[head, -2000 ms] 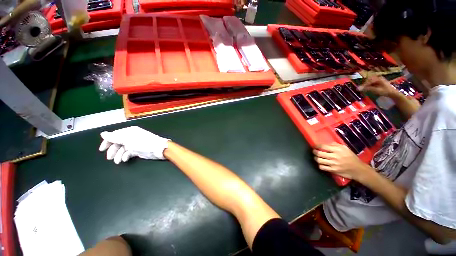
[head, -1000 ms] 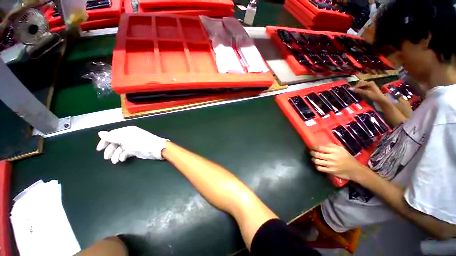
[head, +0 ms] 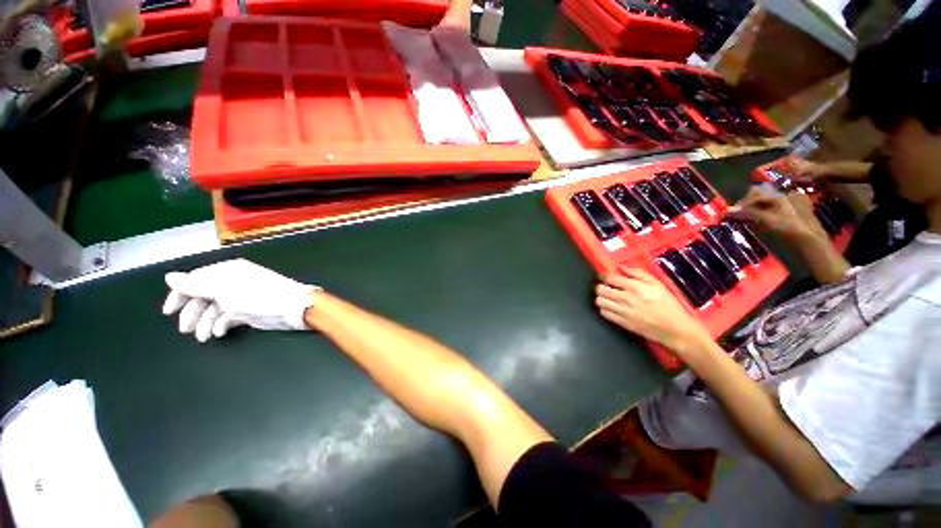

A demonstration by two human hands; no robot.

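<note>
My right hand (head: 232, 299), in a white glove, rests on the dark green bench with its fingers loosely curled and slightly apart; nothing shows in it. My left hand is not in view; only a rounded bit of skin shows at the bottom edge, perhaps my left arm. A fanned stack of white empty sleeves (head: 60, 464) lies flat at the lower left, cut off by the edge. Behind my right hand, stacked red trays (head: 361, 163) stand on the bench; the top one has empty pockets and two filled bags (head: 454, 93) at its right.
At the right, a seated person's hands (head: 645, 306) are at a red tray of black phone units (head: 578, 232). More filled red trays (head: 588, 129) stand behind. A metal post (head: 36, 222), crumpled clear plastic (head: 165, 155) and a fan (head: 29, 54) are at the left.
The view has shifted, so the bench things sit further left. My right hand keeps its pose on the bench. The other person's far hand has moved from the tray's back row towards its right side.
</note>
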